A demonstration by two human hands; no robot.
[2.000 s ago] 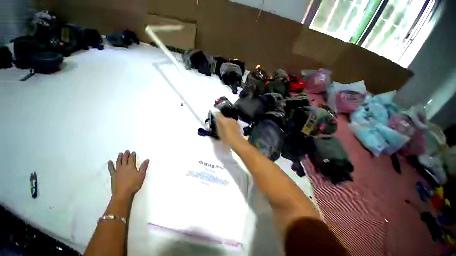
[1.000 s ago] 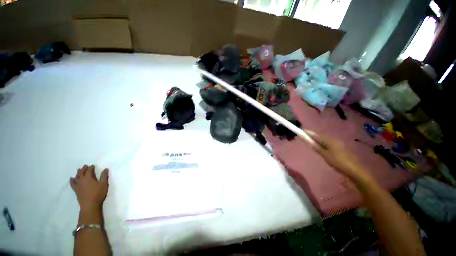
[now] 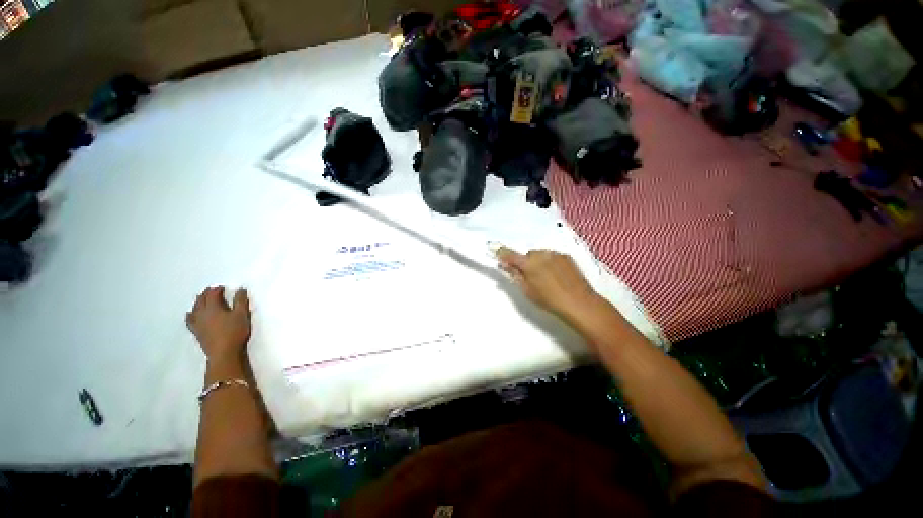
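Note:
My left hand (image 3: pixel 221 324) lies on the white cloth (image 3: pixel 121 253) with its fingers apart, holding nothing. My right hand (image 3: pixel 547 278) is closed around the near end of a thin white stick (image 3: pixel 400 225), which reaches up and left over the cloth and bends at its far end; it is partly blurred. A flat printed bag (image 3: pixel 364 314) with blue lettering and a pinkish line along its lower edge lies between my hands. One dark grey fabric item (image 3: pixel 354 152) with a strap lies alone behind it, beside the stick.
More dark grey items (image 3: pixel 452 167) are piled behind, one with a tan tag (image 3: pixel 523 96). Pink-striped cloth (image 3: pixel 698 233) lies right, with filled plastic bags (image 3: pixel 678 46) and coloured-handled tools (image 3: pixel 855 167) beyond. A small dark tool (image 3: pixel 91 407) lies left. A grey stool (image 3: pixel 810 425) stands lower right.
The lone grey item now lies apart from the pile. My right hand and the stick have come back left from over the striped cloth. My left hand stays flat. The view has tilted down.

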